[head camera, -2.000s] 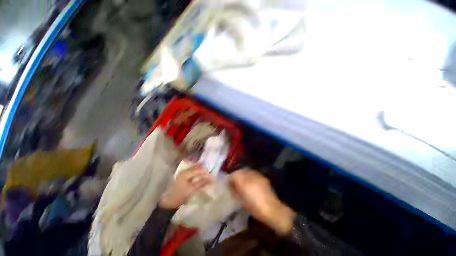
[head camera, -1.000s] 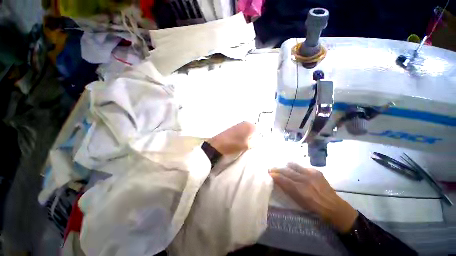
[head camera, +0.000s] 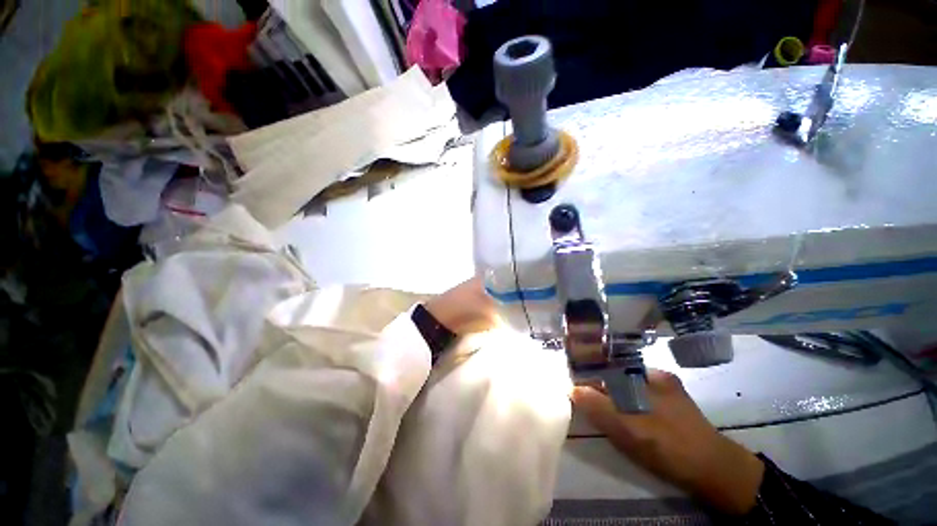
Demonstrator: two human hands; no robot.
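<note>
A cream garment piece (head camera: 483,431) lies in large folds left of and below the needle area of the white sewing machine head (head camera: 658,175). My left hand (head camera: 460,308) rests on the cloth left of the machine's lit end, its fingers partly hidden behind the head and in glare. My right hand (head camera: 658,426) is at the cloth's right edge below the head, its fingertips partly hidden by the machine's metal parts. The presser foot and needle are hidden by the head and glare. The grey ribbed knob (head camera: 529,103) with its yellow-orange ring stands on the head.
Dark snips (head camera: 832,347) lie right of the needle area, partly behind the head. Flat cream panels (head camera: 339,144) are at the table's back. A grey ruler edge (head camera: 637,512) runs along the front. Dark cloth (head camera: 658,41) and a pink bundle (head camera: 436,36) are behind the machine.
A second ago the machine head looked smaller and further right; the view is now closer over it. Both hands stay at the cloth near the needle. Two seconds ago they were over the red basket.
</note>
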